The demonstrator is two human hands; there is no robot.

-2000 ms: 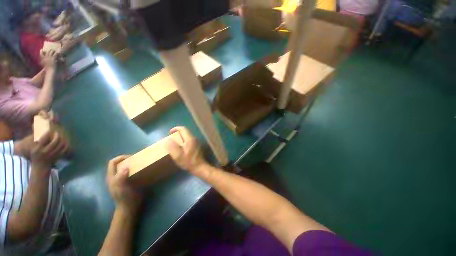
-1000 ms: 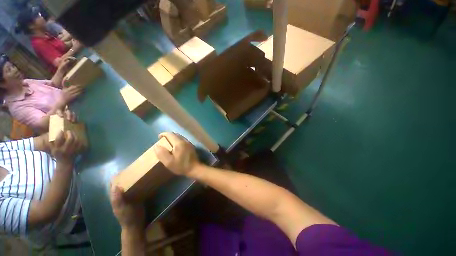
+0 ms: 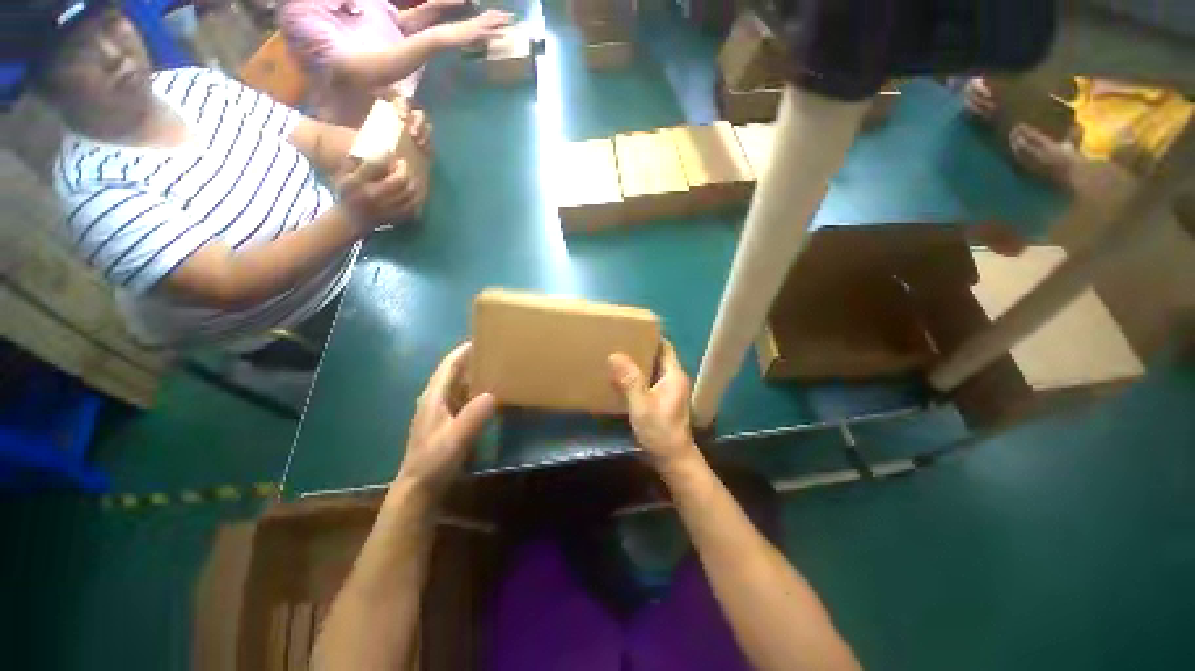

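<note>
A closed brown mailer box (image 3: 557, 351) is held between my two hands, over the near edge of the dark green table, its broad flat face turned towards me. My left hand (image 3: 450, 417) grips its left end, with the thumb at the lower left corner. My right hand (image 3: 655, 404) grips its right end, with the thumb on the broad face. The far side of the box and most of the fingers behind it are hidden.
A row of closed boxes (image 3: 651, 174) stands beyond my hands. A cream post (image 3: 773, 236) slants up right of them. An open box (image 3: 852, 308) lies at the right. A carton (image 3: 262, 557) with pieces inside is below the table edge. Seated people (image 3: 216, 197) work at left.
The view has swung left, so things sit further right. The held box has turned from showing its narrow side to showing its broad face. Both hands still hold its ends. The lap carton shows more.
</note>
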